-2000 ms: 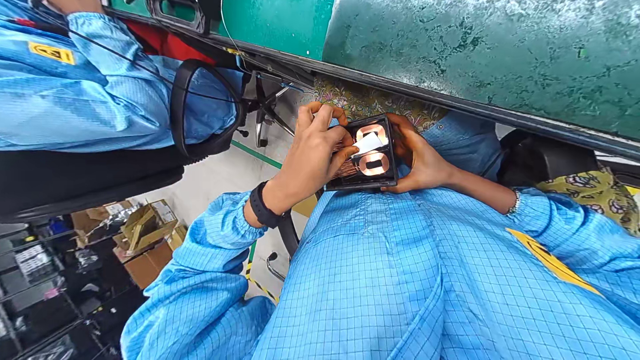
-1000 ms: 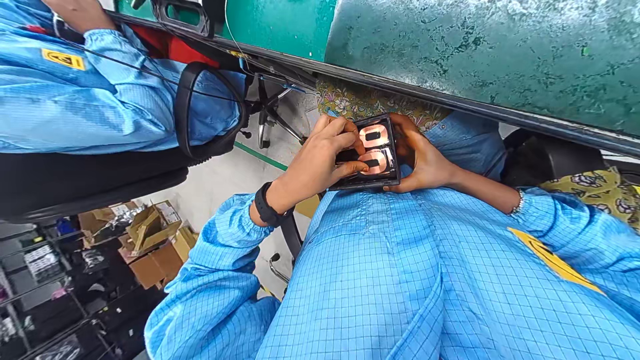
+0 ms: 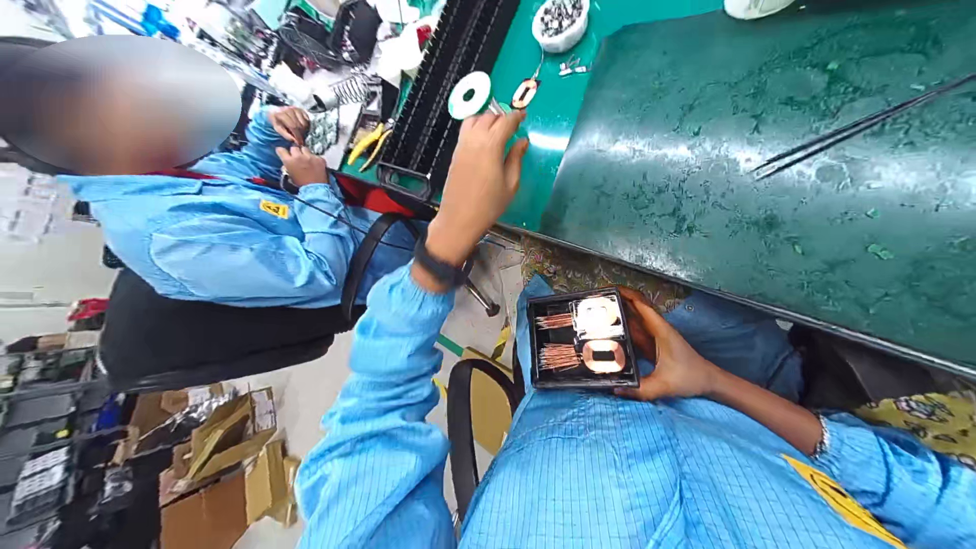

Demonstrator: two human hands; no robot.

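My left hand (image 3: 480, 171), with a black band at the wrist, reaches over the green mat, thumb apart from the fingers. Just beyond its fingertips lies a copper coil (image 3: 524, 94) with a thin lead; whether they touch is unclear. A white ring-shaped disc (image 3: 469, 95) is beside the fingers. My right hand (image 3: 671, 358) grips the side of a black open box (image 3: 583, 383) at my lap. Inside are a copper coil (image 3: 605, 356), another coil position under bright glare (image 3: 598, 316), and two bundles of thin copper-coloured leads (image 3: 560, 356).
A white bowl of small metal parts (image 3: 560, 27) stands at the table's far side. Black tweezers (image 3: 854, 130) lie on the dark green mat (image 3: 724, 191). A black slotted rack (image 3: 457, 76) is left of my hand. Another person (image 3: 229, 236) sits at left, near yellow-handled pliers (image 3: 367, 145).
My left hand has left the box and moved up over the table. My right hand still holds the box. The view has shifted, showing more of the table and the other person.
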